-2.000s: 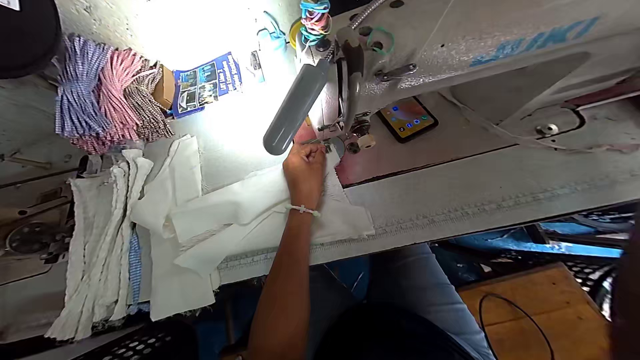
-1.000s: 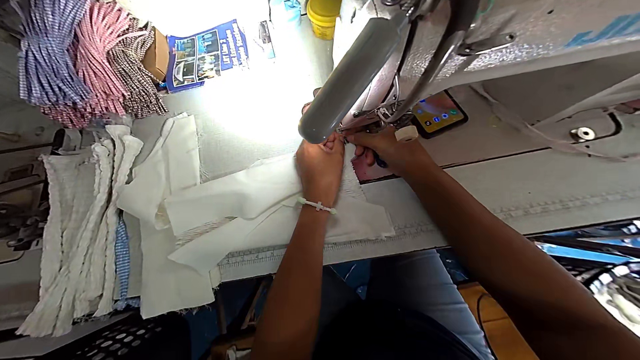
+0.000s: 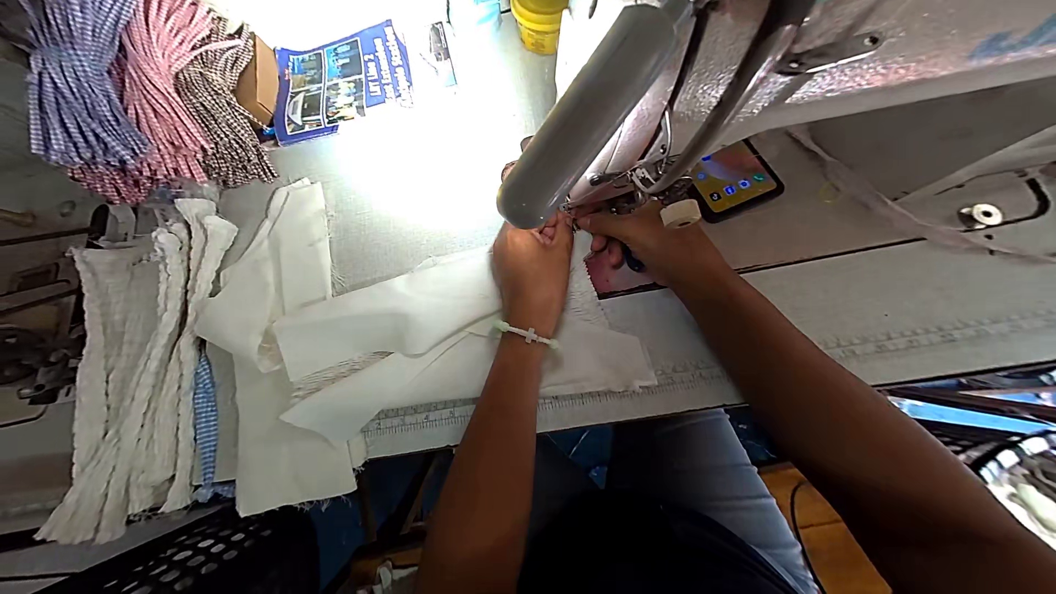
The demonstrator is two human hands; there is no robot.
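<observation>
My left hand (image 3: 535, 264), with a beaded bracelet, has its fingers bent together beside the needle area of the sewing machine (image 3: 825, 66); the grey tubular lamp (image 3: 586, 115) partly hides the fingertips. Close on its right, my right hand (image 3: 652, 239) has thumb and finger pinched near the left fingertips. A small dark blue object (image 3: 633, 259), its kind unclear, shows within the right fingers. Whether thread lies between the fingertips is too small to tell. White fabric pieces (image 3: 396, 318) lie under and left of my left hand.
Gathered white strips (image 3: 136, 355) hang over the left table edge. Bundled checked cords (image 3: 82, 91), a printed leaflet (image 3: 338, 78) and a yellow tub (image 3: 538, 25) are behind. A lit phone (image 3: 737, 181) lies under the machine arm; a measuring tape (image 3: 445, 412) runs along the front edge.
My right hand, not seen two seconds ago, came in from the right by one second ago and is beside my left hand. The view has moved closer to the machine.
</observation>
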